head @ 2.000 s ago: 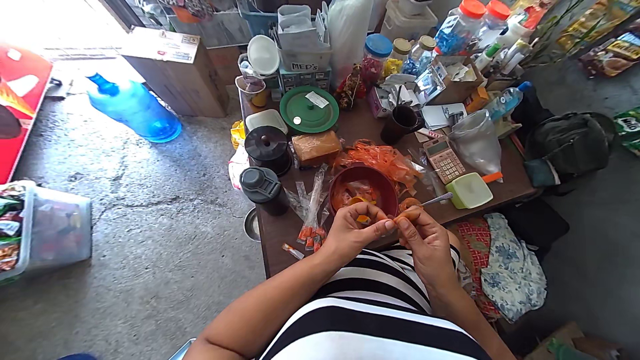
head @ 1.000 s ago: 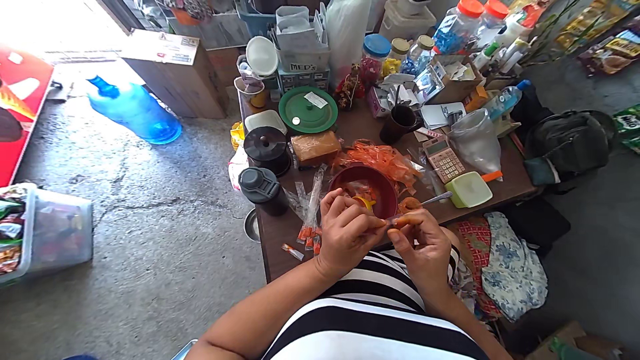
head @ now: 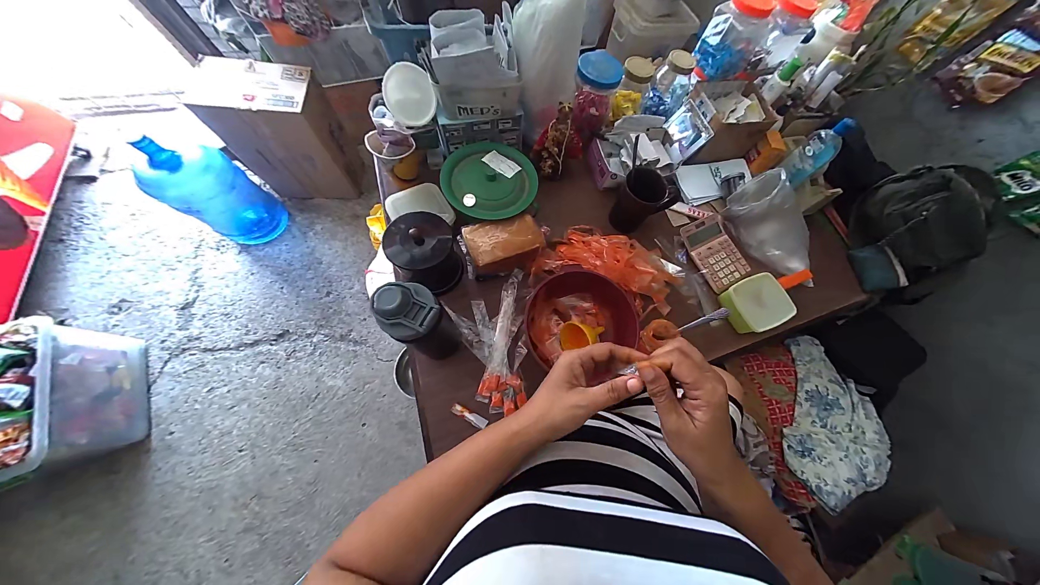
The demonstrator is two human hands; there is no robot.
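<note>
My left hand (head: pixel 589 386) and my right hand (head: pixel 686 390) meet fingertip to fingertip just in front of a dark red bowl (head: pixel 621 296). Between them they pinch a small clear plastic packet (head: pixel 632 370), mostly hidden by the fingers. A yellow scoop (head: pixel 578 334) and orange contents lie in the bowl. Behind it is a heap of orange plastic strips (head: pixel 605 258). Left of the bowl lie several long clear plastic tubes with orange filled ends (head: pixel 502 386). A roll of orange band (head: pixel 658 333) sits beside my right hand.
A dark tumbler (head: pixel 410 317), a black lidded container (head: pixel 420 248) and a wrapped brown block (head: pixel 504 244) stand on the table's left side. A green lid (head: pixel 489 180), a dark mug (head: pixel 640 199), a calculator (head: pixel 715 252) and a light green container (head: pixel 757 302) lie farther back and right.
My left hand has come down from over the bowl's front edge, so more of the yellow scoop shows. The hands remain together at the fingertips.
</note>
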